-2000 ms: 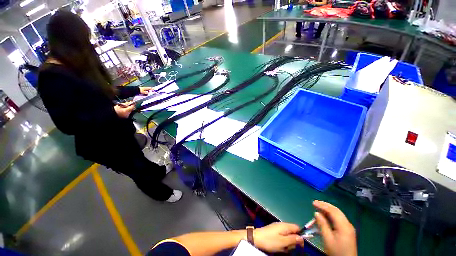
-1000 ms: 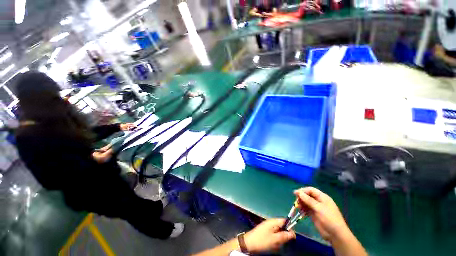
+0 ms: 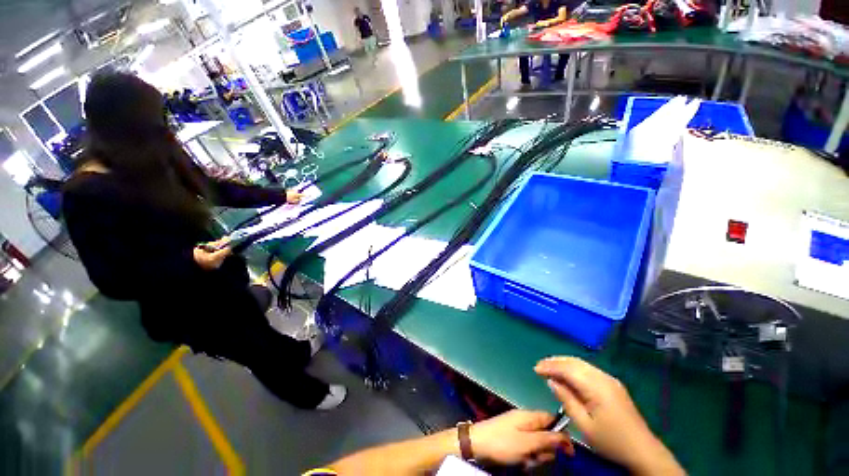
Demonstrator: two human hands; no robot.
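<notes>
A small wire group (image 3: pixel 560 421) with a pale and dark look shows between my hands at the bottom of the view, mostly hidden by the fingers. My left hand (image 3: pixel 515 439), with a brown band at the wrist, is closed on it. My right hand (image 3: pixel 596 402) is just beside it at the right, thumb and fingers curved; whether it touches the wires cannot be told. Several black cable bundles (image 3: pixel 410 195) lie in curved hanks on white paper sheets (image 3: pixel 358 257), their near ends hanging over the bench edge.
A blue bin (image 3: pixel 568 246) stands on the green bench (image 3: pixel 447 335), with another blue bin (image 3: pixel 726 118) behind it. The off-white machine (image 3: pixel 717 204) with its round spoked head (image 3: pixel 721 330) is at right. A person in black (image 3: pixel 140 214) handles cables at left.
The view swung right and back. My right hand was raised at the wire tips one second ago and is now lower, beside my left hand. The person's farther hand has moved outward along the cables.
</notes>
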